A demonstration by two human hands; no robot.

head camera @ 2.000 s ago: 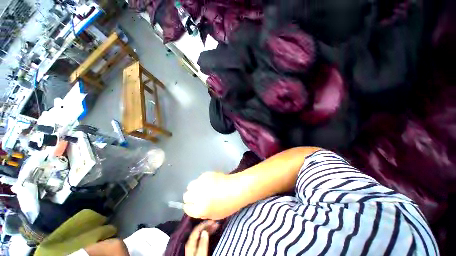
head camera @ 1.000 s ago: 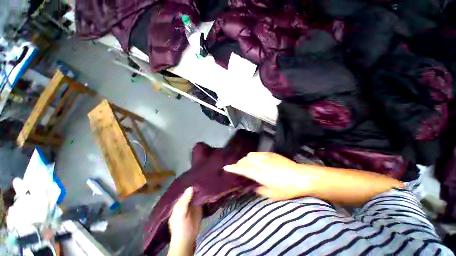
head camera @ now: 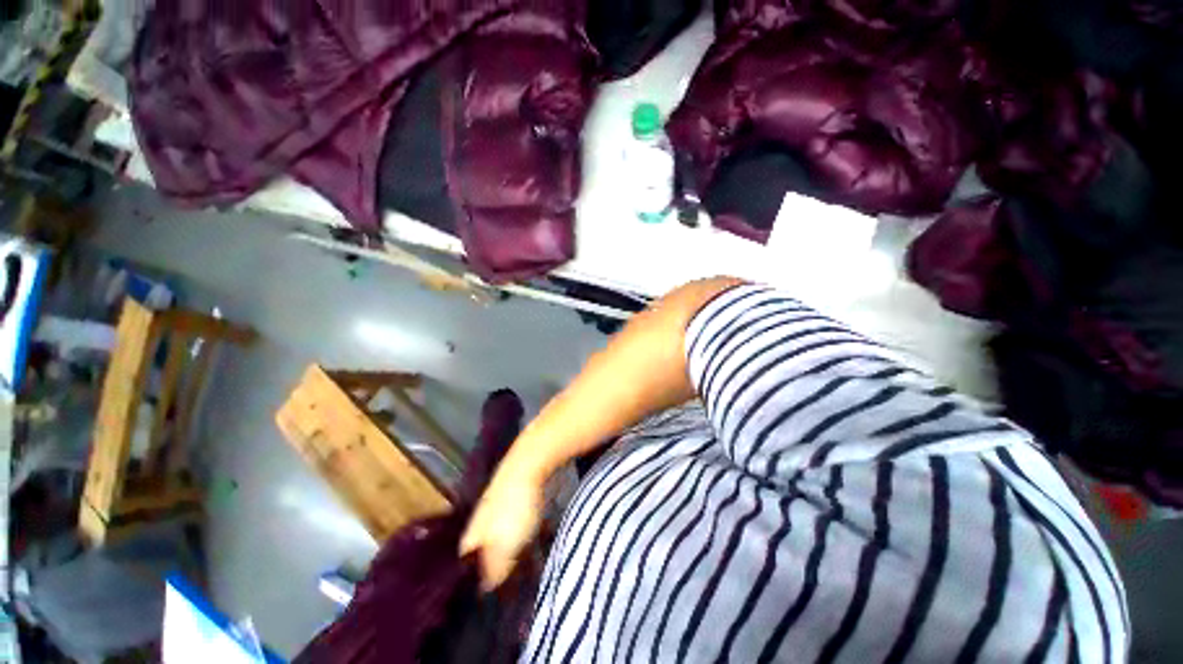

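Observation:
A dark maroon garment hangs low in front of me at the bottom left of centre. It is blurred, and its lower part is cut off by the picture's edge. My right hand reaches down from the striped sleeve and is closed on the garment's right side; the fingertips are partly hidden in the cloth. My left hand is out of the picture.
Maroon puffer jackets lie on a long pale bench with a green-capped bottle and a white paper piece. Two wooden stools stand on the grey floor. Blue-edged white things are at the lower left.
The view has turned, bringing more of the bench and bottle in. My right hand has moved lower and left with the maroon garment. My left hand has left the picture.

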